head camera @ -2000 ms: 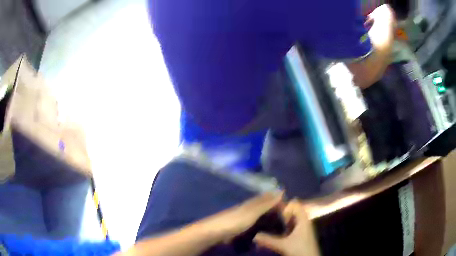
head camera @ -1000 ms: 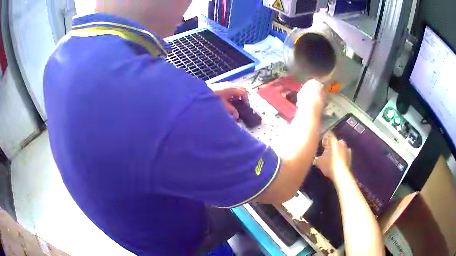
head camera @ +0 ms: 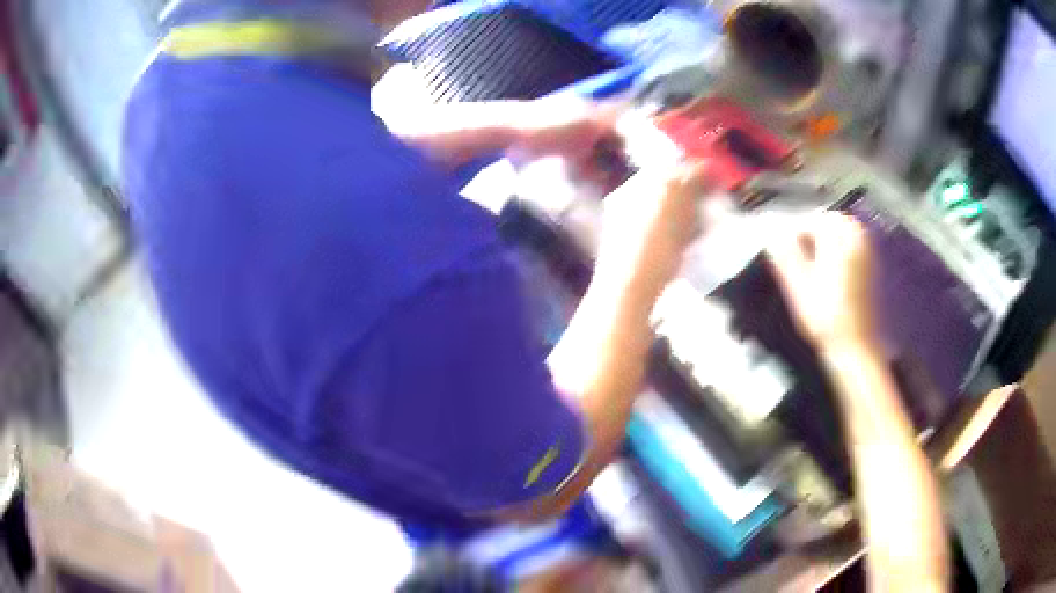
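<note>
My right hand [head camera: 825, 272] reaches up from the lower right edge, blurred, over the upper end of the pile of black units [head camera: 770, 313]. Its fingers are curled; blur hides whether they hold anything. The dark purple-grey mat [head camera: 926, 295] lies right of my hand. My left hand is not in view. The open carton [head camera: 1025, 463] is cut off at the lower right.
A co-worker in a blue polo shirt [head camera: 313, 266] fills the left. Their hands are beside the red fixture [head camera: 724, 145]. A round metal duct or cup [head camera: 774, 52], a teal-edged tray [head camera: 695, 492] and a green-lit control box [head camera: 961, 197] surround the bench.
Since one second ago, my right hand has moved up the bench, away from the lower pile. The co-worker's hands have come closer together. My left hand is no longer seen, unlike two seconds ago.
</note>
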